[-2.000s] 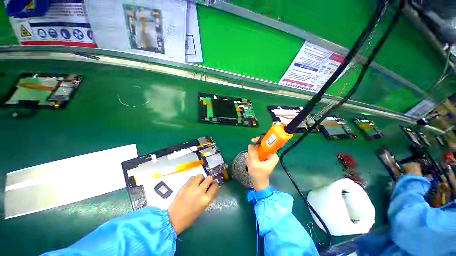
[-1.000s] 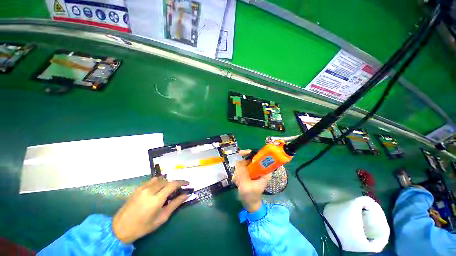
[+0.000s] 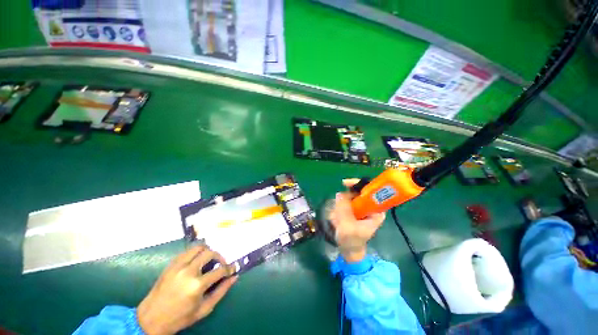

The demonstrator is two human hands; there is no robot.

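An open tablet assembly (image 3: 252, 222) lies on the green bench in front of me, slightly tilted, with an orange flex cable (image 3: 256, 214) across its pale middle and boards at its right end. My left hand (image 3: 187, 288) is at its lower left edge, thumb and fingers closed on the edge or on something small there; I cannot tell which. My right hand (image 3: 354, 222) grips the orange electric screwdriver (image 3: 387, 192), right of the tablet. Its tip is hidden by my hand. A round dish (image 3: 326, 221), probably of screws, is mostly hidden behind my right hand.
A long white sheet (image 3: 108, 226) lies left of the tablet. More open tablets (image 3: 331, 141) stand in a row along the green partition. A white roll (image 3: 467, 275) and dark-red small parts (image 3: 479, 216) are at right. Another person's blue sleeve (image 3: 557, 268) is far right. The black cable (image 3: 492, 134) hangs from above.
My right hand and the screwdriver have moved off the tablet's right end to the dish. My left hand has moved down to the tablet's lower left edge, off the pale middle.
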